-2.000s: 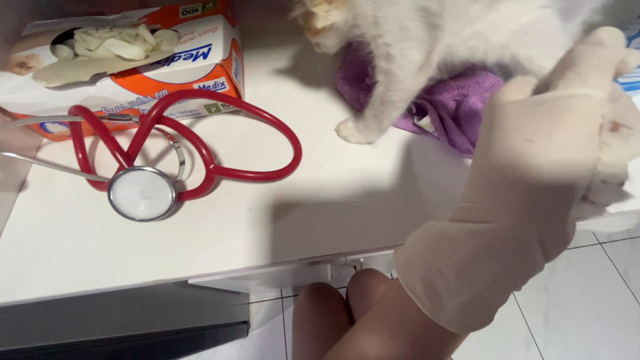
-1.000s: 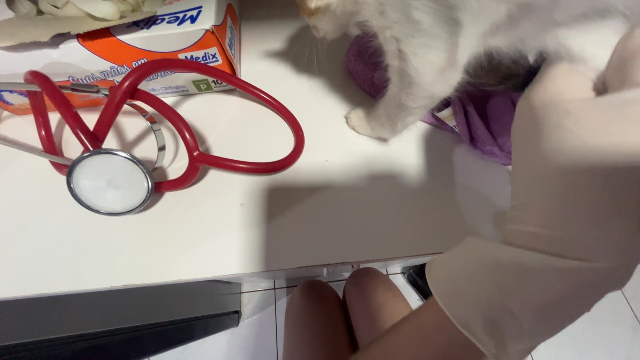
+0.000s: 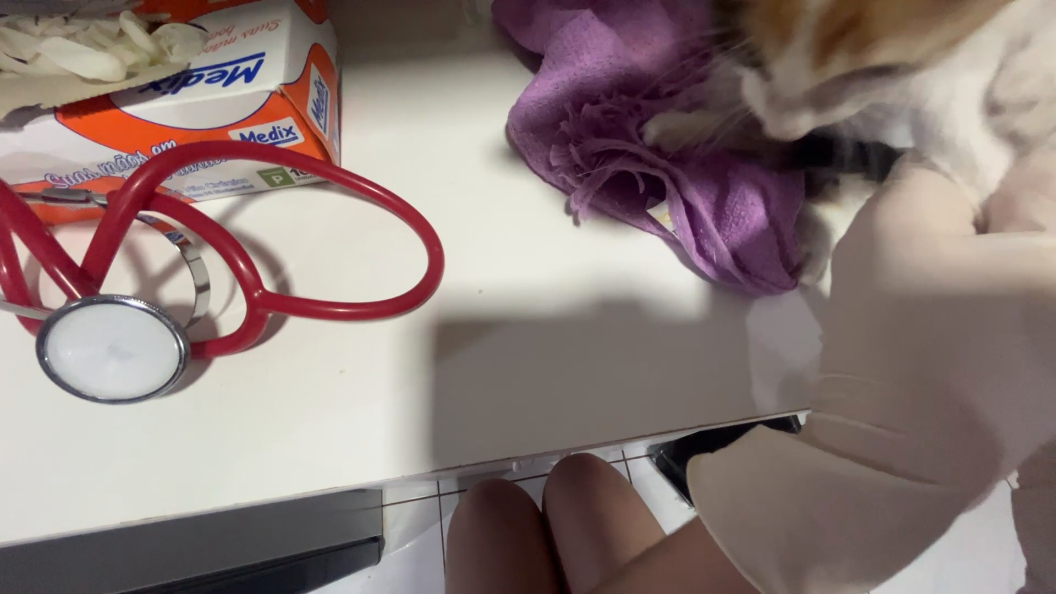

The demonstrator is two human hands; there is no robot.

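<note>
My left hand [image 3: 916, 330], in a pale glove, reaches up from the bottom and lies against a white and orange cat [image 3: 949, 107] at the upper right. Its fingertips are hidden, so its grip cannot be made out. Another pale gloved part [image 3: 1023, 194] shows at the right edge, perhaps my right hand, mostly out of frame. The cat's blurred head is lowered over a crumpled purple cloth [image 3: 652, 165], with a forepaw on it. A dark, narrow shape [image 3: 850, 157] lies between the head and my left hand; I cannot tell what it is.
On the white tabletop [image 3: 330, 412], a red stethoscope [image 3: 355, 309] lies at the left with its round chest piece [image 3: 114, 351] face up. Behind it stands an orange and white Medix glove box [image 3: 280, 99] with gloves [image 3: 99, 49] bulging out. Bare knees [image 3: 495, 536] show below the table edge.
The cat's head has come down over the cloth. The forepaw that stood on the bare tabletop left of the cloth is no longer there. More of the purple cloth shows.
</note>
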